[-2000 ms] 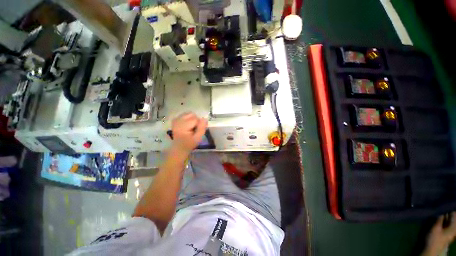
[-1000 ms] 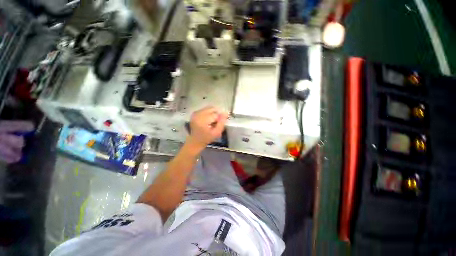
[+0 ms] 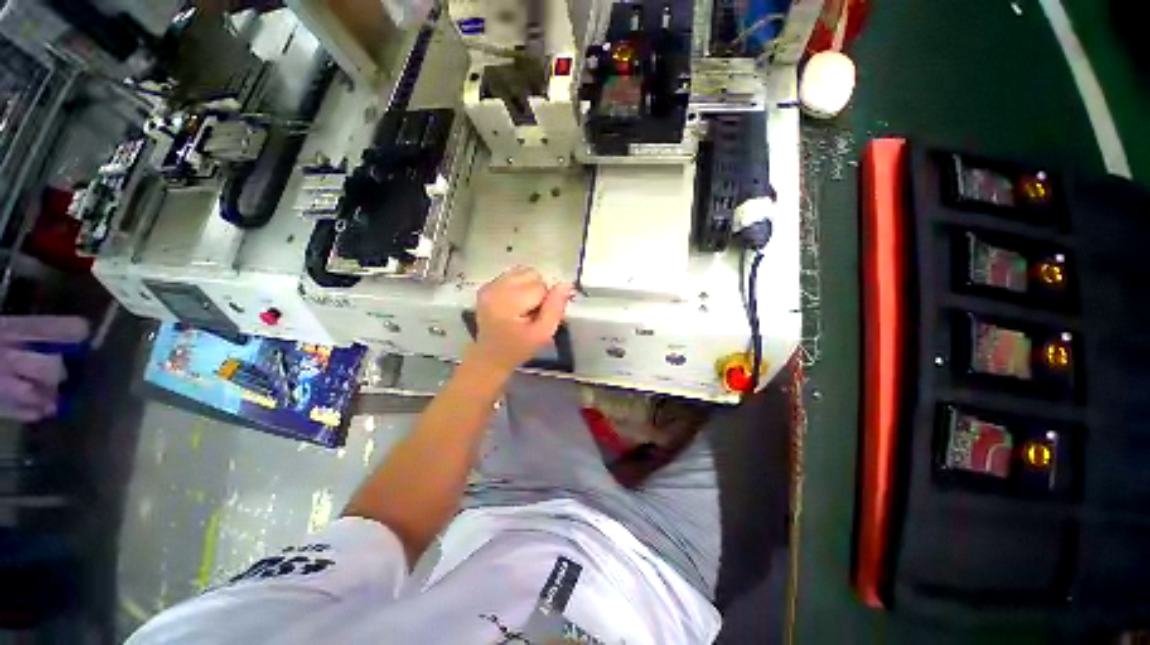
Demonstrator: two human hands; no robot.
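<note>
My left hand [image 3: 517, 315] rests at the front edge of the white press machine [image 3: 505, 233], over its control screen. Its fingers are curled closed and no object shows in it. My right hand is out of the picture. A black fixture [image 3: 650, 114] at the back of the machine holds a module [image 3: 621, 91] with a gold-orange patch. A pale flat plate [image 3: 639, 227] lies in front of it. On the right, a black tray [image 3: 1009, 536] holds several modules [image 3: 977, 441] in its left row of pockets.
A red tray edge [image 3: 882, 378] shows along the black tray's left side. A red emergency stop [image 3: 737, 374] is at the machine's front corner, with a black cable near it. Another black fixture [image 3: 394, 202] stands to the left. A white round object [image 3: 827, 85] is at the back.
The view has shifted, so machine and tray appear further right. The hand at the lower right edge is gone from view. My left hand stays closed at the machine's front edge.
</note>
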